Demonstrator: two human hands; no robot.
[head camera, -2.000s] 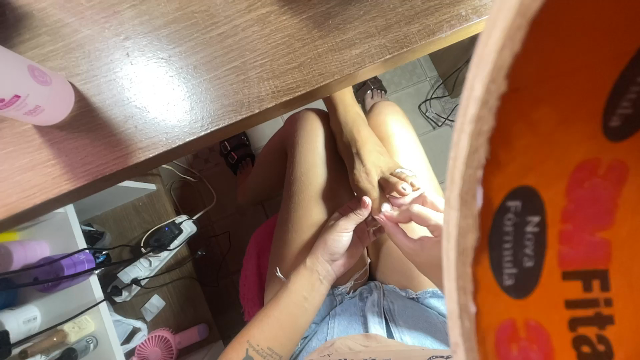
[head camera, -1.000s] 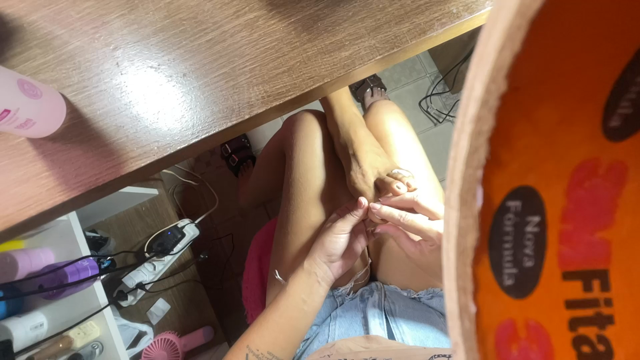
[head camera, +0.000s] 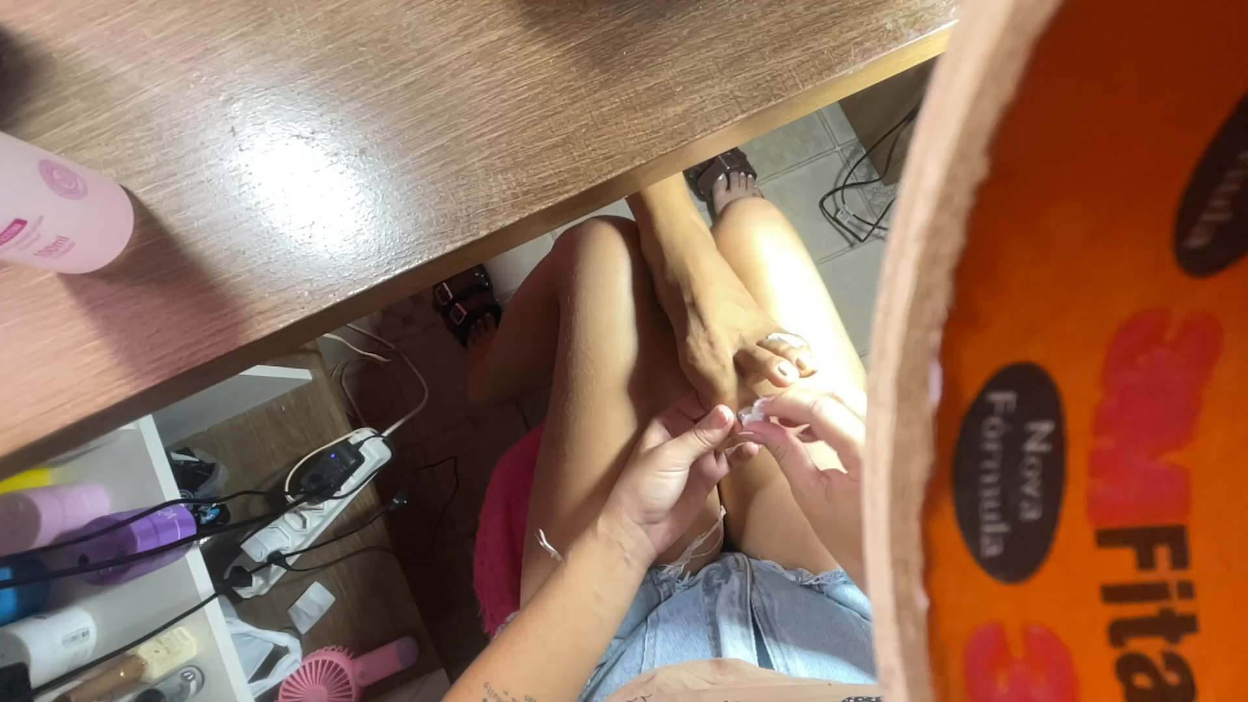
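Note:
Another person's bare limb (head camera: 717, 331), a hand or a foot, comes from under the table over my bare thighs. Its digits are bent, and one bears something white (head camera: 788, 339). My left hand (head camera: 678, 468) is closed around the tip of the nearest digit, thumb on top; its other fingertips are partly hidden. From the right, my right hand (head camera: 814, 444) meets it with thumb and forefinger pinched on a small white wad (head camera: 753, 411), perhaps cotton, at the same digit. The fingertips of both hands nearly touch.
A wooden table (head camera: 468, 127) bears a pink bottle (head camera: 63, 205). An orange-lined tape roll core (head camera: 907, 390) blocks the right side. Lower left are a power strip (head camera: 312, 517) with cords, a white shelf (head camera: 185, 546) of bottles and a pink hand fan (head camera: 327, 673).
The fingers of my right hand have shifted slightly at the digit, and the thumb and forefinger are spread wider than one second ago. My left hand stays in place.

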